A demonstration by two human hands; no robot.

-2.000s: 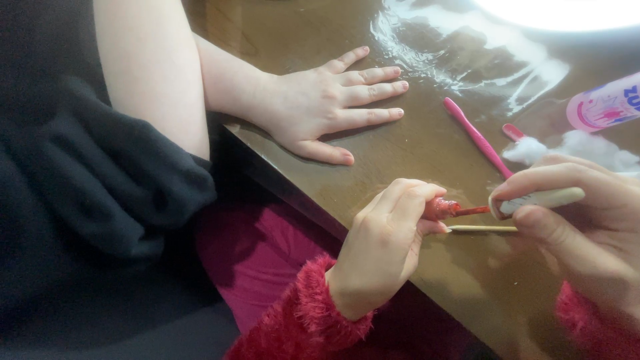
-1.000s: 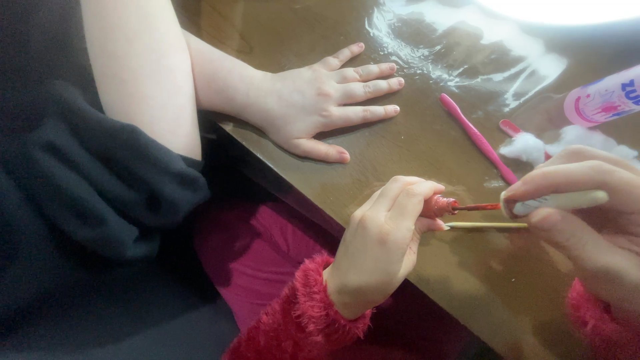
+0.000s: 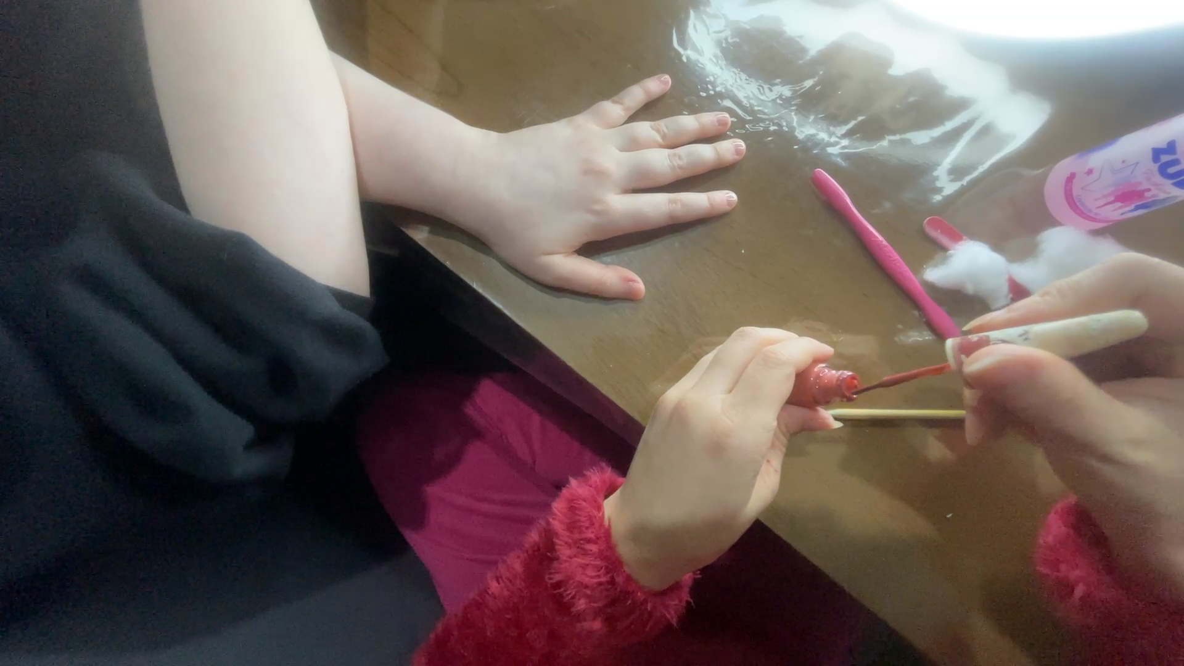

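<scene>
My left hand (image 3: 721, 444), in a fuzzy red sleeve, holds a small red nail polish bottle (image 3: 820, 385) tilted, with its open neck facing right. My right hand (image 3: 1091, 388) grips the pale cap (image 3: 1073, 333) of the polish brush (image 3: 902, 378). The red-coated brush tip is at the mouth of the bottle. Beneath the brush, a thin pale wooden stick (image 3: 897, 414) runs from my left fingertips toward my right hand; what holds it is unclear. Another person's hand (image 3: 573, 180) rests palm down on the table, fingers spread, to the upper left of the bottle.
A pink plastic-looking stick (image 3: 883, 250) lies on the brown table (image 3: 758, 277). White cotton (image 3: 980, 268) sits over a second pink stick (image 3: 943, 233), near a pink bottle (image 3: 1115, 176) at right. A bright lamp (image 3: 1036, 9) stands at the top. The table edge runs diagonally below the other person's hand.
My right hand has shifted slightly right, then back left, with the brush. The polish bottle stays in my left hand, and the other person's hand stays spread on the table.
</scene>
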